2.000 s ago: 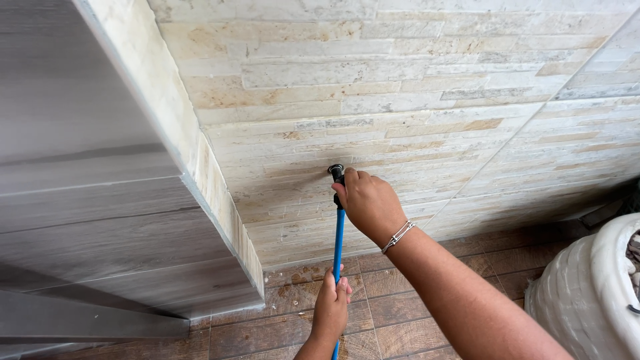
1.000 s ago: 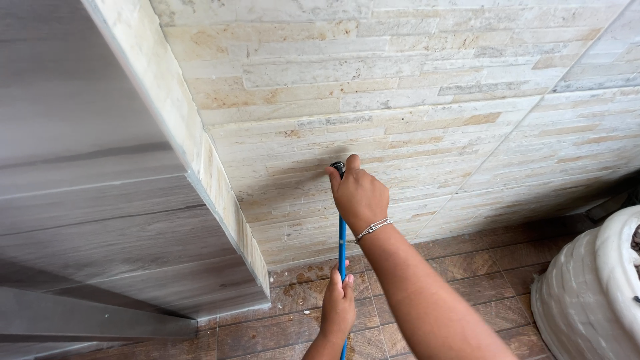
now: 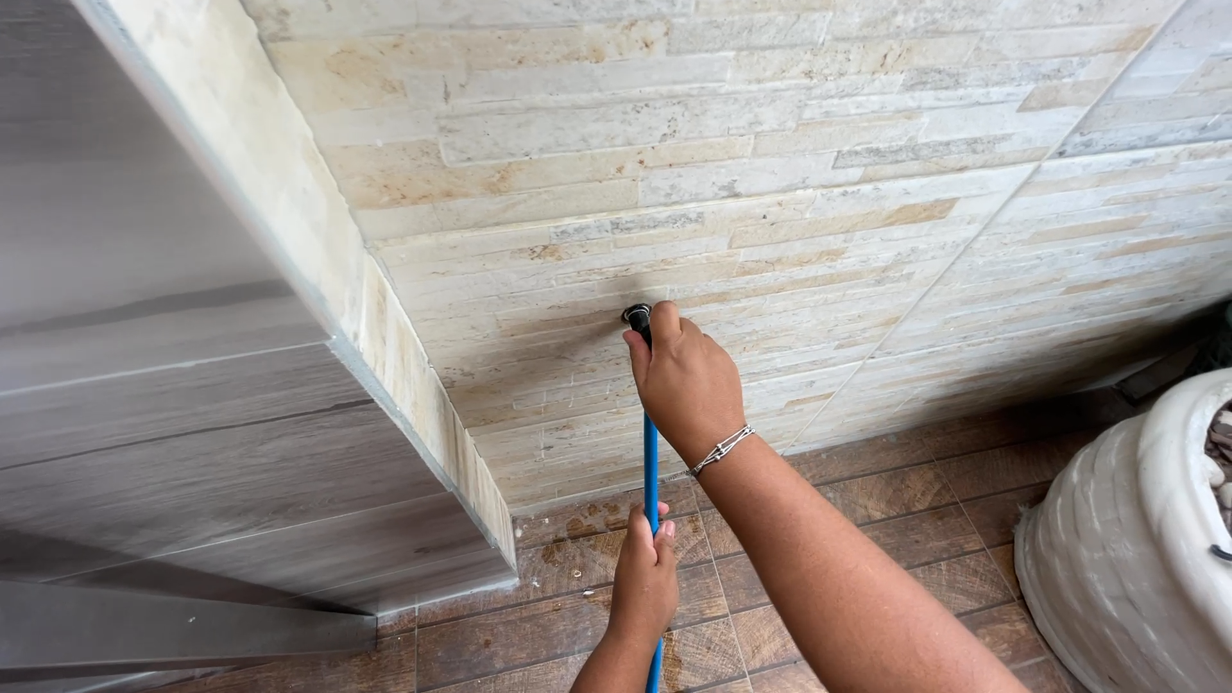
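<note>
A blue hose (image 3: 652, 472) runs up from the bottom edge to a black hose connector (image 3: 640, 325) at a fitting low on the stone-look tiled wall (image 3: 597, 231). My right hand (image 3: 688, 371), with a silver bracelet (image 3: 724, 450) at the wrist, grips the connector from the right, thumb on its left side; the fingers partly hide it. Below, my left hand (image 3: 645, 568) is closed around the hose near the floor. Whether the connector is fastened to the wall fitting cannot be told.
At the left stands a grey tiled wall section (image 3: 192, 443) with a pale edge, and a grey metal bar (image 3: 183, 626) lies low beside it. A white ribbed planter (image 3: 1107, 539) holding pebbles is on the right. Brown wood-look floor tiles (image 3: 500, 635) bear wet patches and small debris.
My right hand's fingers have shifted around the connector. My left hand stays on the hose throughout.
</note>
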